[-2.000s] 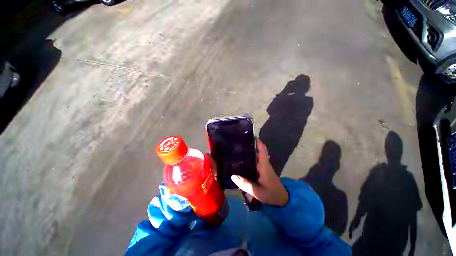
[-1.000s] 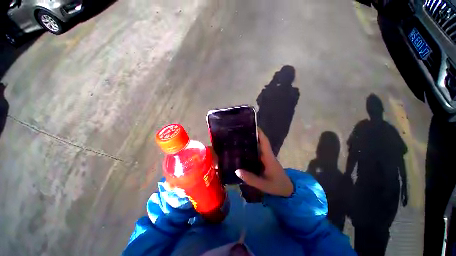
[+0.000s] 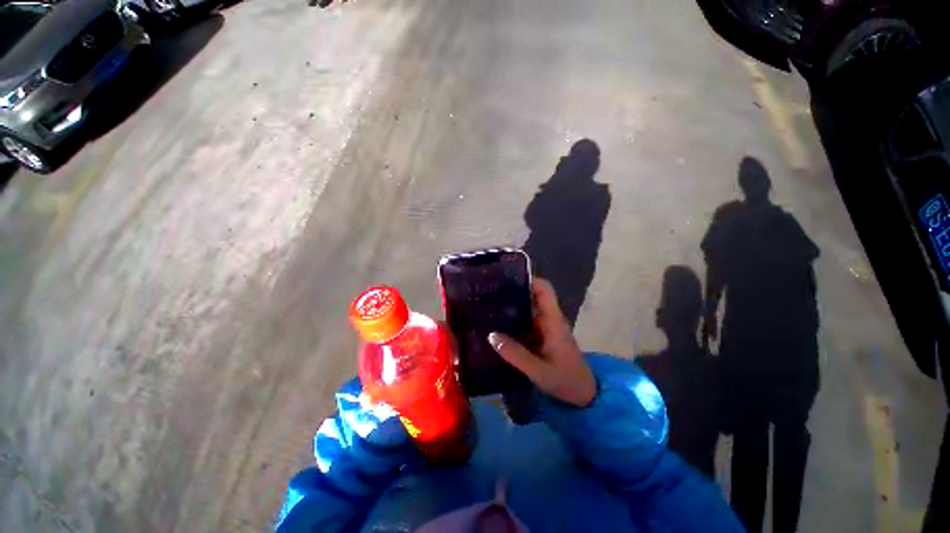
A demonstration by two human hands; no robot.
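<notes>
A red drink bottle (image 3: 415, 380) with a red screw cap stands tilted in front of my chest, over my left blue sleeve (image 3: 354, 442). My left hand is hidden behind the bottle and the cuff, so its grip does not show. My right hand (image 3: 554, 354) holds a dark smartphone (image 3: 485, 312) just to the right of the bottle. Its thumb lies on the lower part of the dark screen and its fingers are at the right edge. The phone's top edge is pale.
Sunlit concrete ground (image 3: 260, 260) lies ahead. A silver car (image 3: 78, 78) is parked at the upper left. Dark cars (image 3: 870, 52) stand along the right edge, one with a blue plate (image 3: 938, 224). Three people's shadows fall ahead and to the right.
The parked cars and the shadows have shifted in the view, and more of the silver car shows at the upper left. The bottle and phone stay held side by side.
</notes>
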